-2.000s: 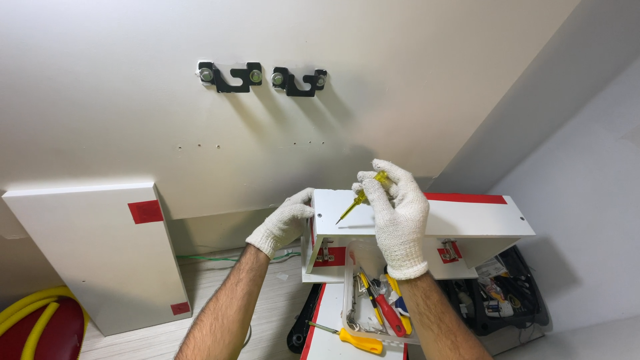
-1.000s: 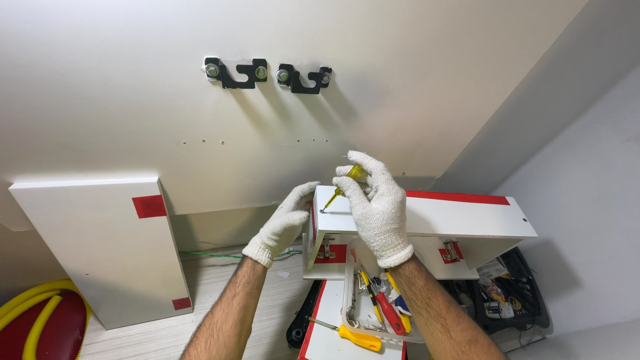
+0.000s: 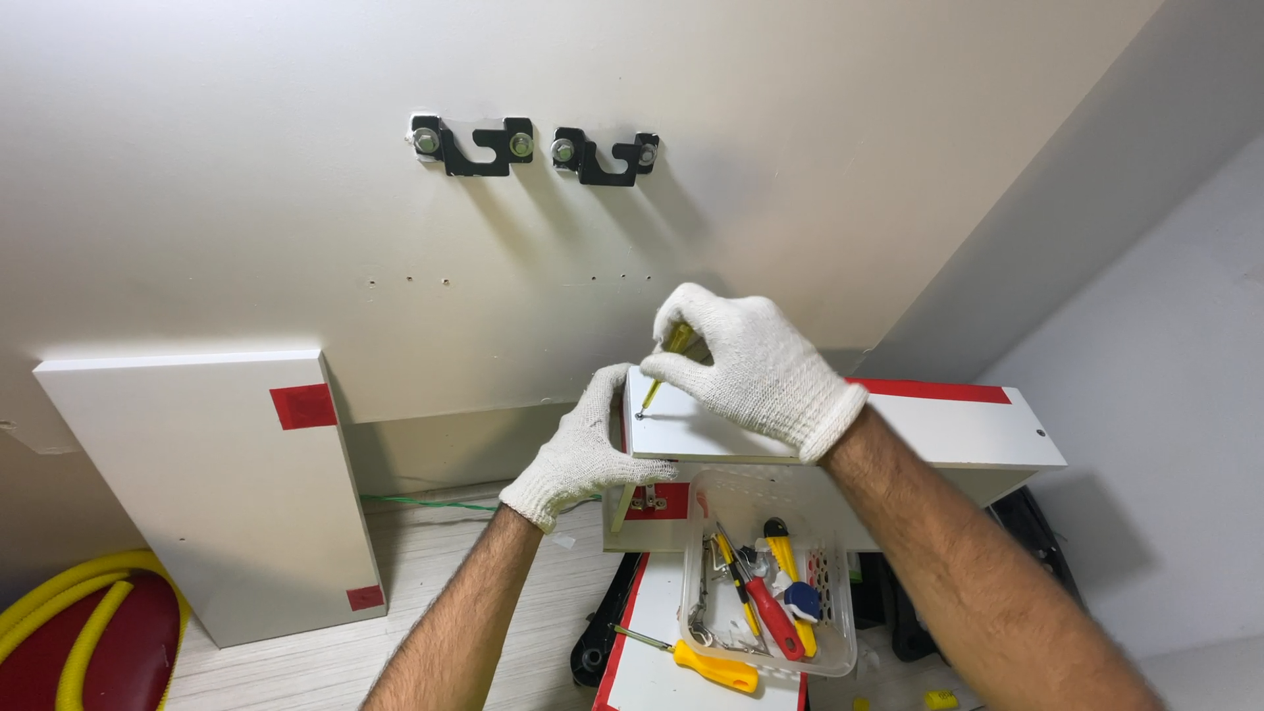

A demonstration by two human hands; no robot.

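My right hand (image 3: 755,365), in a white knit glove, grips a small screwdriver with a yellow handle (image 3: 678,339). Its tip rests on a screw head (image 3: 640,416) near the left end of the top panel of a white cabinet (image 3: 948,425). My left hand (image 3: 592,444), gloved too, clasps that panel's left corner, with the thumb along the front edge and the fingers at the end. Below it, a metal hinge plate (image 3: 649,503) sits over a red patch inside the cabinet. A second hole (image 3: 1041,433) shows near the panel's right end.
A clear plastic box (image 3: 839,657) of tools stands before the cabinet, beside an orange-handled screwdriver (image 3: 716,667). A white board (image 3: 217,494) leans at left near a yellow hose (image 3: 74,681). Black brackets (image 3: 479,148) are bolted to the wall. A black case (image 3: 1032,533) lies at right.
Two seconds ago the screwdriver was held above the panel; it has come down and left, and its tip is now on the screw at the corner. My left hand still holds the panel's end.
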